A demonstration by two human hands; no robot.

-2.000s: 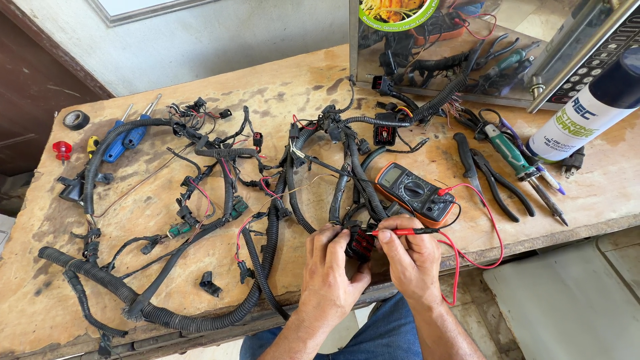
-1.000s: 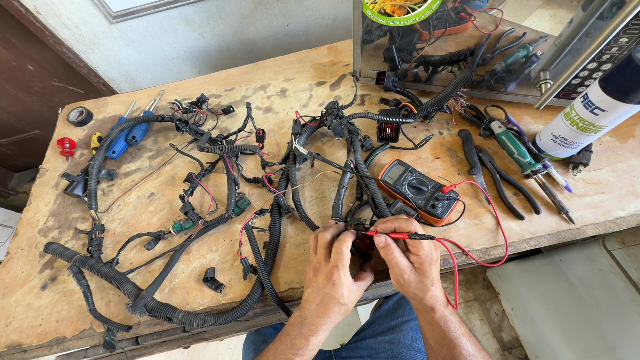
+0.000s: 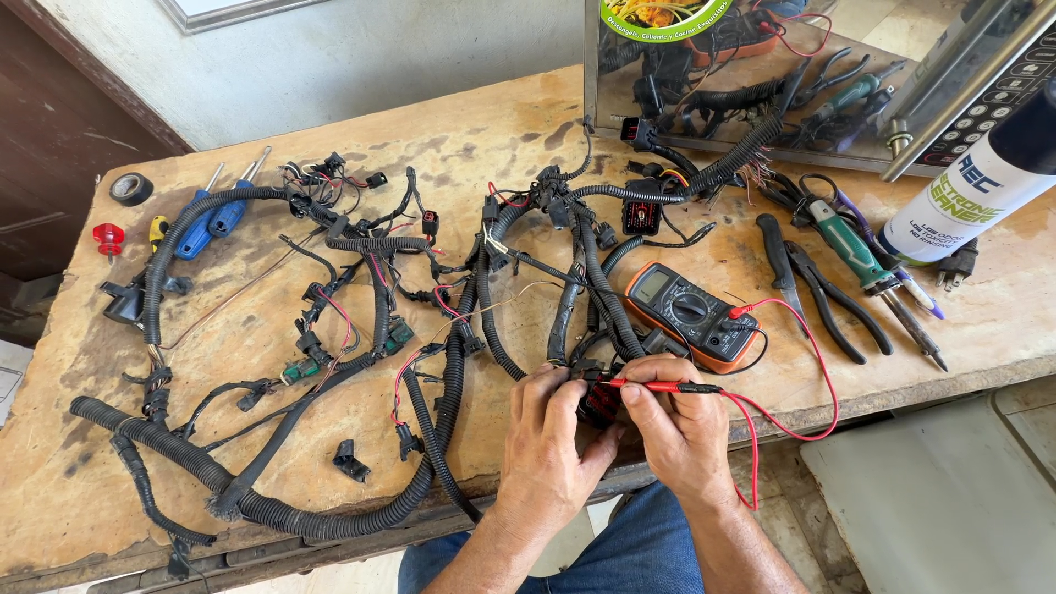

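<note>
My left hand (image 3: 549, 441) grips a black connector with red inside (image 3: 601, 403), at the table's front edge. Between the thumb and fingers of my right hand (image 3: 681, 429) is a red multimeter probe (image 3: 660, 385), its tip pointing left at that connector; whether it touches a pin I cannot tell. The probe's red lead runs to an orange and black digital multimeter (image 3: 691, 313) lying just behind my right hand. A black automotive wiring harness in corrugated loom (image 3: 450, 388) spreads over the wooden table, with several connectors. Its branches reach the held connector. The second probe is not plainly seen.
Right of the multimeter lie a knife (image 3: 780, 256), black-handled pliers (image 3: 833, 301) and a soldering iron (image 3: 858, 252). A spray can (image 3: 969, 194) stands by a microwave oven (image 3: 742, 91). Blue screwdrivers (image 3: 196, 231), a red stubby screwdriver (image 3: 108, 238) and black tape (image 3: 131, 189) are at left.
Both hands have stayed at the connector, with the red probe in my right hand throughout. Only their pose has shifted slightly.
</note>
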